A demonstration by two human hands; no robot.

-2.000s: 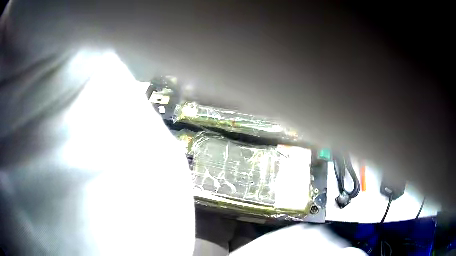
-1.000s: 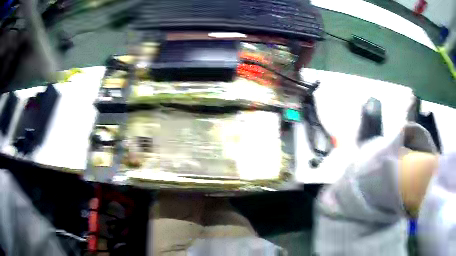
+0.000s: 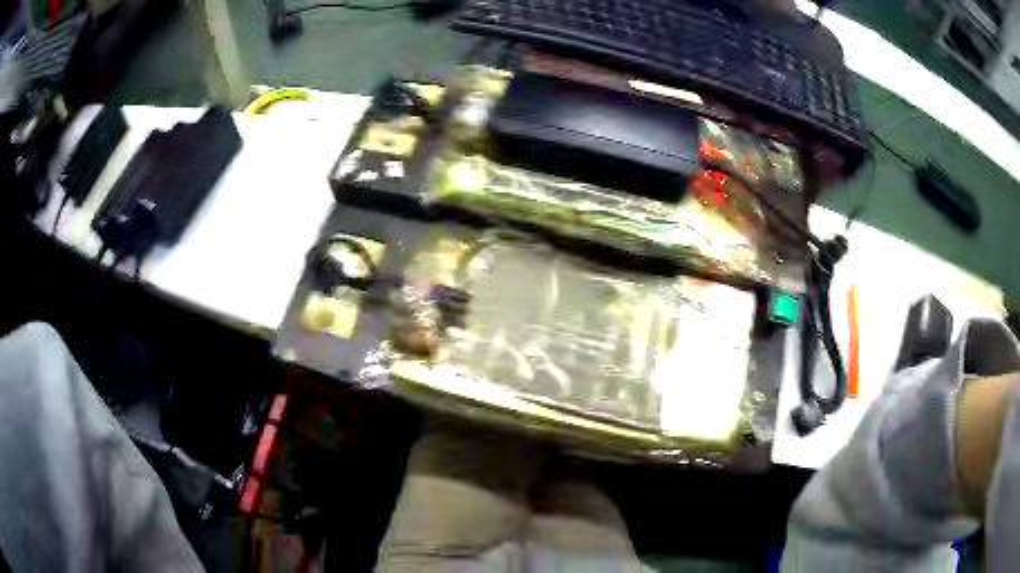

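A black power adapter point(image 3: 598, 132) lies on the rear bay of the test fixture point(image 3: 386, 241), with a thin cable running right past red lights. The front bay, under crinkled clear film point(image 3: 570, 325), holds no black adapter. My right wrist point(image 3: 989, 431) shows bare between pale grey fabric at the right edge; the hand is cut off or unclear, so its grip cannot be told. A pale grey sleeve or fabric point(image 3: 78, 470) is at lower left; my left hand is not in view.
Black adapters point(image 3: 173, 174) lie on the white bench at left, by a yellow loop point(image 3: 280, 99). A keyboard point(image 3: 671, 56) is behind. At right are a green button point(image 3: 784, 309), looped black cord point(image 3: 825, 358), orange stick point(image 3: 853, 341) and dark block point(image 3: 924, 332). A red frame point(image 3: 264, 453) is below.
The large white and dark shapes that covered much of the view have gone. The view has since tilted, and the right wrist now sits nearer the right edge. The rear adapter has stayed in place since one second ago.
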